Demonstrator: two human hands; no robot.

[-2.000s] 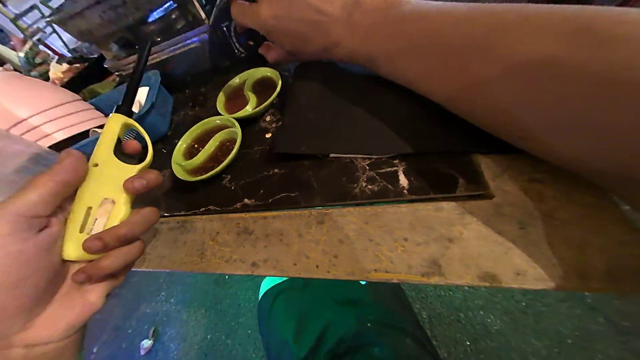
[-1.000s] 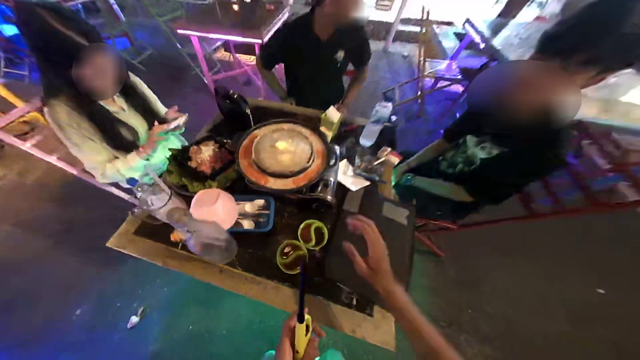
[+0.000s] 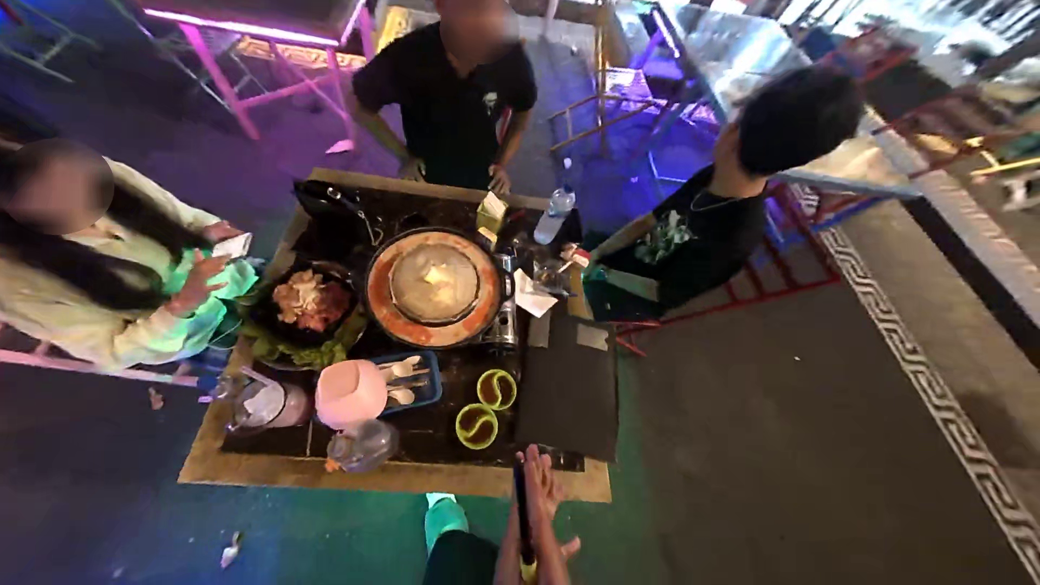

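At the table's near edge my right hand [image 3: 542,486] is held edge-up with its fingers stretched out, close against my left hand [image 3: 512,528]. A long-necked gas lighter [image 3: 522,508] points away from me between the hands, its black barrel in view and a bit of yellow handle at the bottom edge. My left hand is largely hidden, so its grip on the lighter is only partly visible. Ahead of the hands, two green divided bowls of dark sauce [image 3: 477,426] stand beside a black board or folder [image 3: 567,390]. A round grill pan [image 3: 435,288] sits on a portable stove [image 3: 504,321].
A blue tray [image 3: 435,382] with white spoons, a pink container [image 3: 351,394], a clear jug [image 3: 366,445] and drinks stand left. Behind them is a plate of meat and greens [image 3: 313,305]. A water bottle [image 3: 556,213] stands far right. Several people surround the table.
My right hand has come back from above the black board to beside my left hand. The person on the right has turned their head. The view has swung widely from the close table view.
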